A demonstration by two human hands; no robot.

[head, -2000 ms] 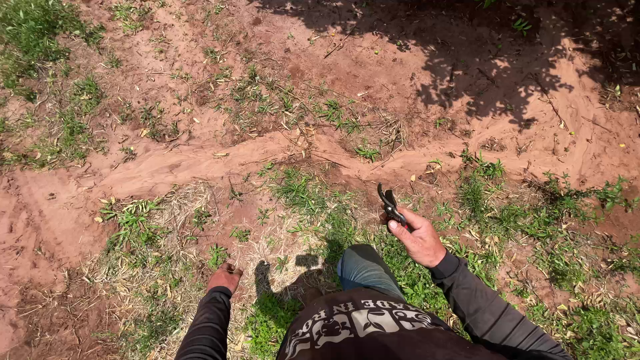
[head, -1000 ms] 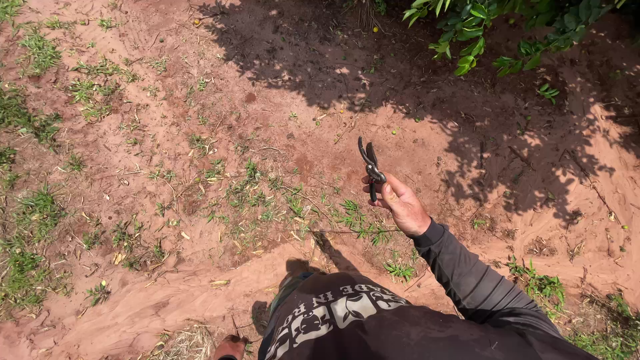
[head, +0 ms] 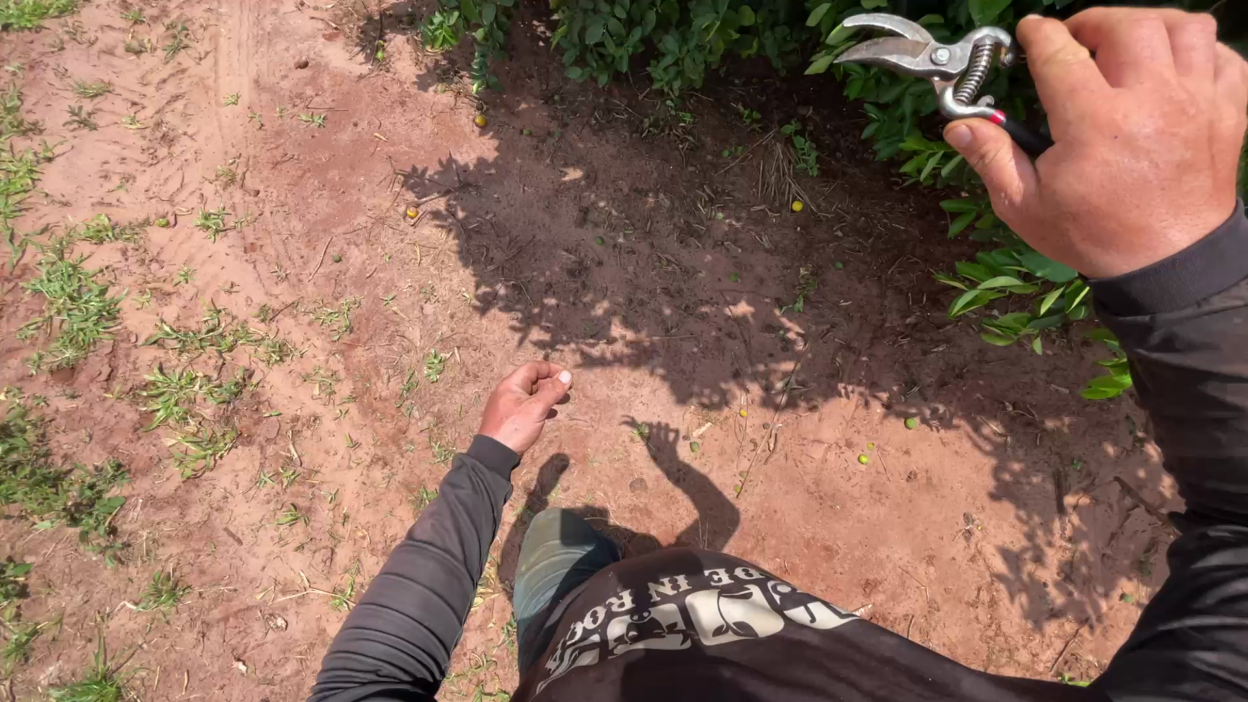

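My right hand (head: pixel 1121 136) is raised at the upper right, closed around the handles of a pair of pruning shears (head: pixel 941 63). The shears' metal blades are apart and point left, with the coil spring showing between the handles. Green leaves of a bush lie behind and beneath them in the view. Low over the bare soil, near the middle, my left hand (head: pixel 526 405) has its fingers curled with the thumb against them; nothing shows in it. A dark long sleeve covers each arm.
A leafy bush (head: pixel 673 39) spans the top and right, shading the reddish soil (head: pixel 331 390). Small yellow and green fruits lie scattered, one yellow fruit (head: pixel 797 206) in the shade. Grass tufts (head: pixel 73 302) grow at the left. My trouser leg (head: pixel 561 565) shows below.
The right hand has moved up and to the right with the shears, now in front of the leaves. My left hand has come up from the lower edge. The view has shifted toward the bush.
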